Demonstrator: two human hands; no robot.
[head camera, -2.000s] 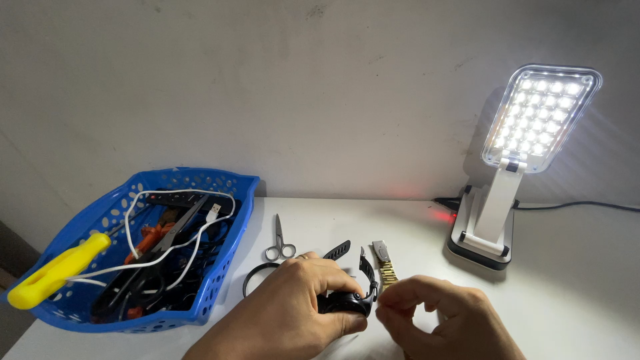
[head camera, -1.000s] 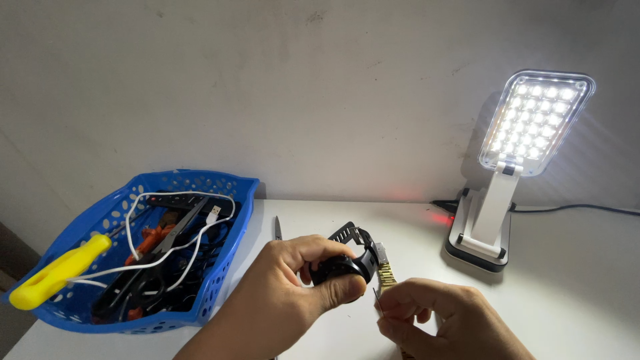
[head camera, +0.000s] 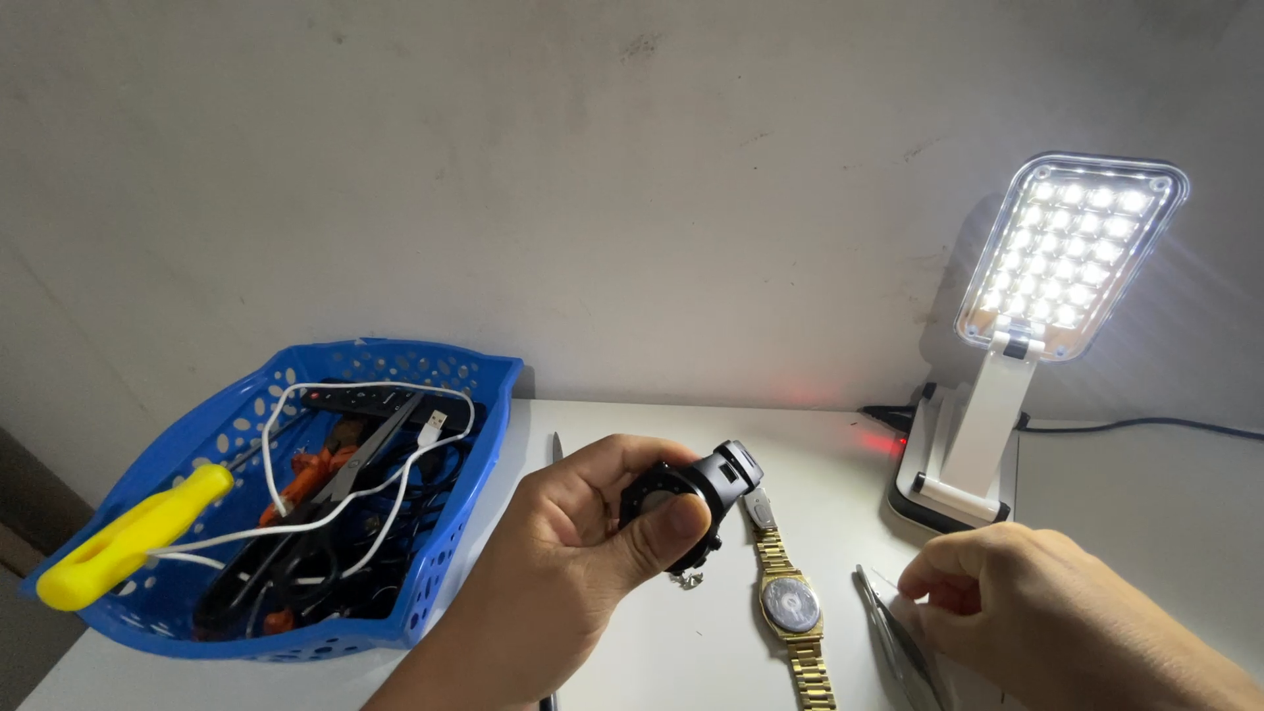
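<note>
My left hand (head camera: 592, 553) holds a black wristwatch (head camera: 691, 504) by its case, with the thumb on one face and a piece of black strap sticking out to the upper right. My right hand (head camera: 997, 592) is off to the right, thumb and forefinger pinched together on a thin, pale, pin-like piece (head camera: 882, 576). Beside those fingers a pair of metal tweezers (head camera: 894, 632) lies on the white table. Between the hands a gold-coloured metal wristwatch (head camera: 790, 604) lies with its case back up. Small metal bits (head camera: 686, 581) show just below the black watch.
A blue plastic basket (head camera: 464, 513) at the left holds scissors (head camera: 370, 449), a white USB cable (head camera: 276, 533), a remote control and a yellow-handled tool (head camera: 133, 538). A lit LED lamp (head camera: 987, 425) stands at the back right, its dark cord running right. A pointed metal tip (head camera: 557, 446) shows behind my left hand.
My right hand has moved right, away from the black watch, uncovering the gold watch and the tweezers. My left hand has kept hold of the black watch and raised it from its place two seconds ago.
</note>
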